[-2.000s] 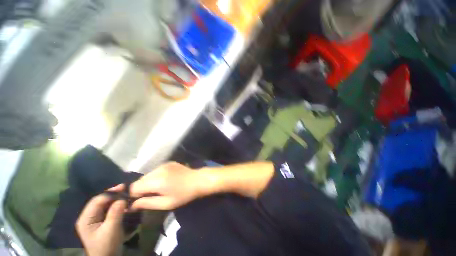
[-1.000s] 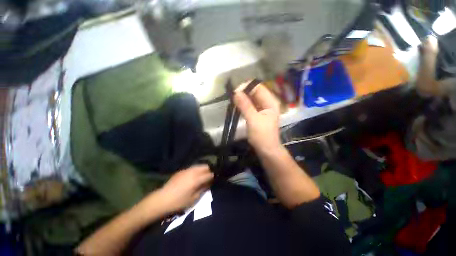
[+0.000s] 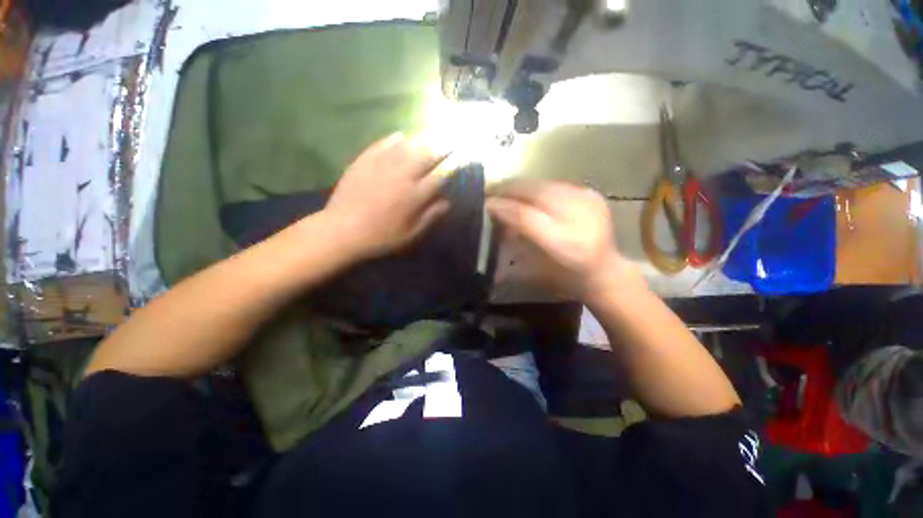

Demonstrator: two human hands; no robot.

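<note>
The olive green bag panel (image 3: 304, 111) lies on the sewing table left of the needle, with black lining fabric (image 3: 405, 273) over its lower part. The black fabric's right edge, with a narrow dark strip along it, runs up to the bright lamp spot (image 3: 476, 126). My left hand (image 3: 390, 197) lies on the fabric just below and left of the needle, fingers bent. My right hand (image 3: 557, 228) has its fingertips at the strip's right edge. Glare hides the presser foot and needle tip.
The pale sewing machine head (image 3: 708, 61) spans the top. Scissors (image 3: 680, 223) with yellow and red handles lie right of my right hand, beside a blue tray (image 3: 794, 243). A red stool (image 3: 810, 405) is at the lower right. Worn taped boards (image 3: 76, 182) are at the left.
My hands have moved up from near my body to the needle area. The black strip that was stretched between them now lies along the fabric edge. The view has levelled and moved closer.
</note>
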